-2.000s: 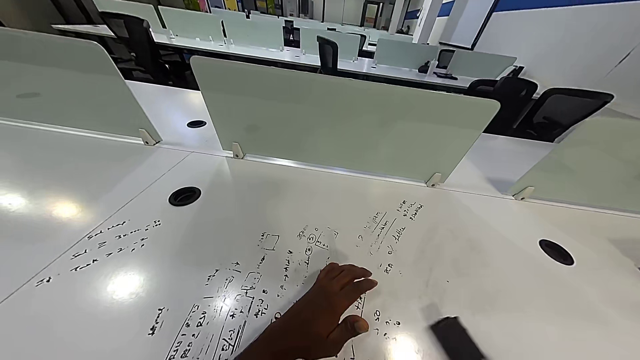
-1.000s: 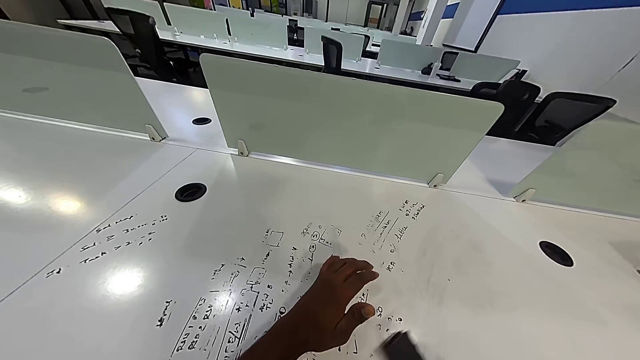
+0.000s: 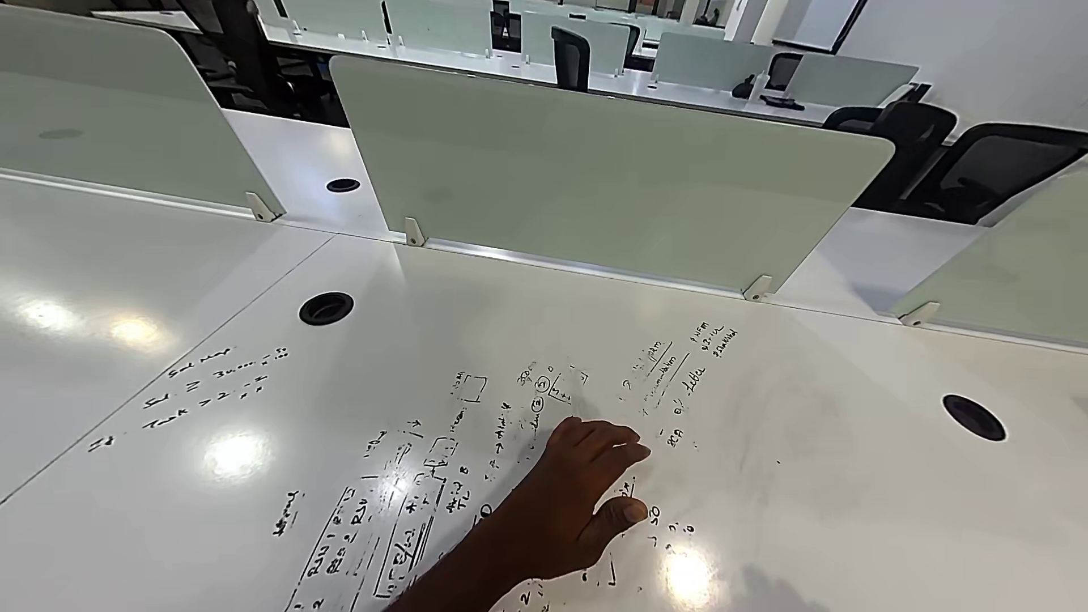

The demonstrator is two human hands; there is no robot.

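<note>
My left hand (image 3: 578,501) rests palm down on the white desktop (image 3: 833,527), fingers spread a little and bent, with nothing in it. Rows of black marker handwriting (image 3: 408,527) and small drawn boxes surround it, and the hand and forearm cover part of them. Some strokes near the upper right writing (image 3: 671,374) look faint or broken. My right hand is out of view, and so is the dark object of the earlier frames; a soft shadow lies at the bottom edge, right of the middle.
A frosted glass divider (image 3: 595,178) stands on clamps along the desk's far edge. Black round cable grommets (image 3: 326,308) (image 3: 974,417) sit in the desktop at left and right. Beyond the dividers are black office chairs (image 3: 1003,170) and more desks. Ceiling lights reflect on the surface.
A dark, blurred block-like object low on the right moved left between the earlier frames and is now out of view. My left hand has stayed in about the same place on the desktop.
</note>
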